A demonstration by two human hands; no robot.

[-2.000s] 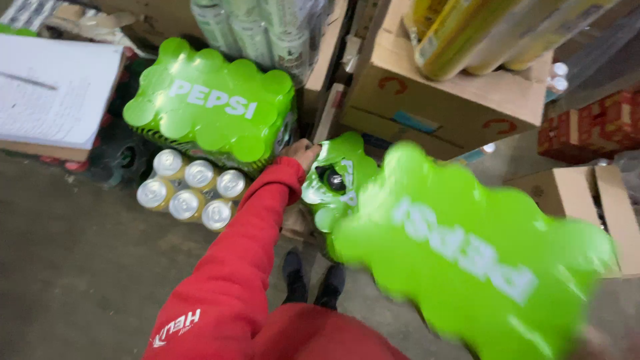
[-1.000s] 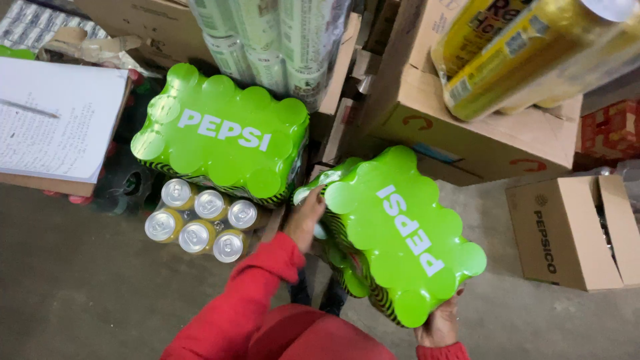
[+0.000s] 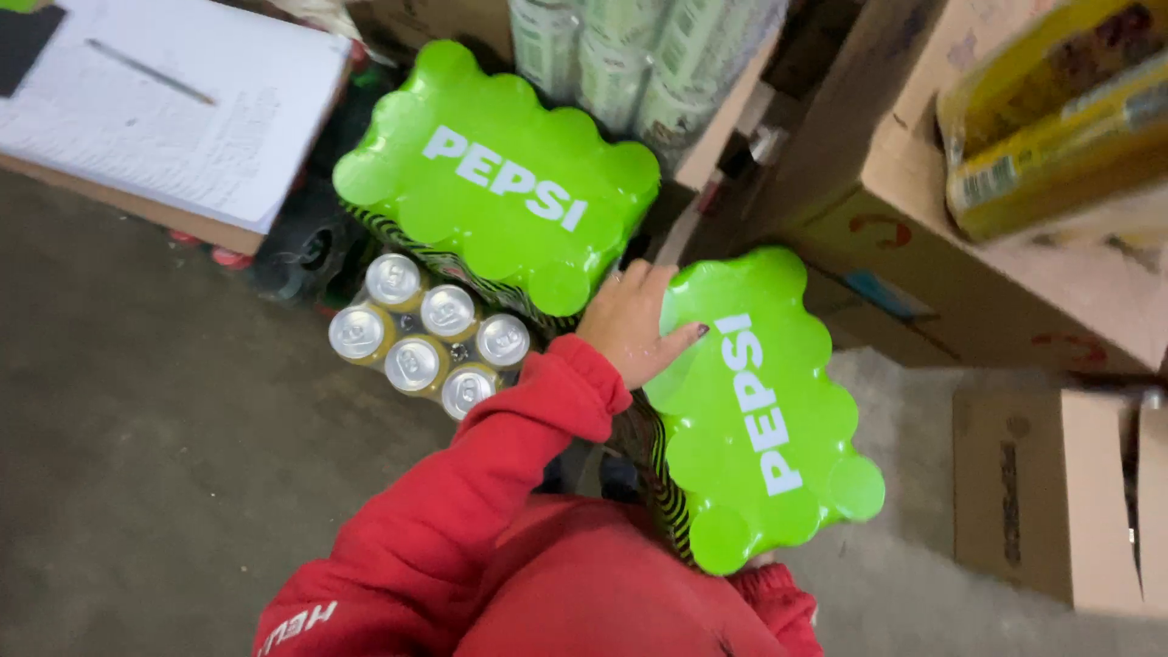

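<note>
A green shrink-wrapped Pepsi can pack (image 3: 776,411) is between my two hands, in front of my body. My left hand (image 3: 639,324) lies at its upper left corner, thumb on the top and fingers over the edge. Only a bit of my right hand (image 3: 759,558) shows at the bottom edge; the pack and sleeve hide the rest. A second green Pepsi pack (image 3: 497,173) stands to the left, close to my left fingertips. Beside it sits a wrapped pack of yellow cans with silver lids (image 3: 415,365).
Papers (image 3: 164,100) with a pen on them lie at the upper left. Pale green wrapped cans (image 3: 630,64) stand at the top. A large cardboard box (image 3: 967,274) at the right bears yellow cans (image 3: 1058,128). An opened cardboard box (image 3: 1013,493) stands on the concrete floor (image 3: 182,438).
The hand-held Pepsi pack, at the far right two seconds ago, has come left and stands beside the other large pack. It covers the smaller torn green wrap seen earlier.
</note>
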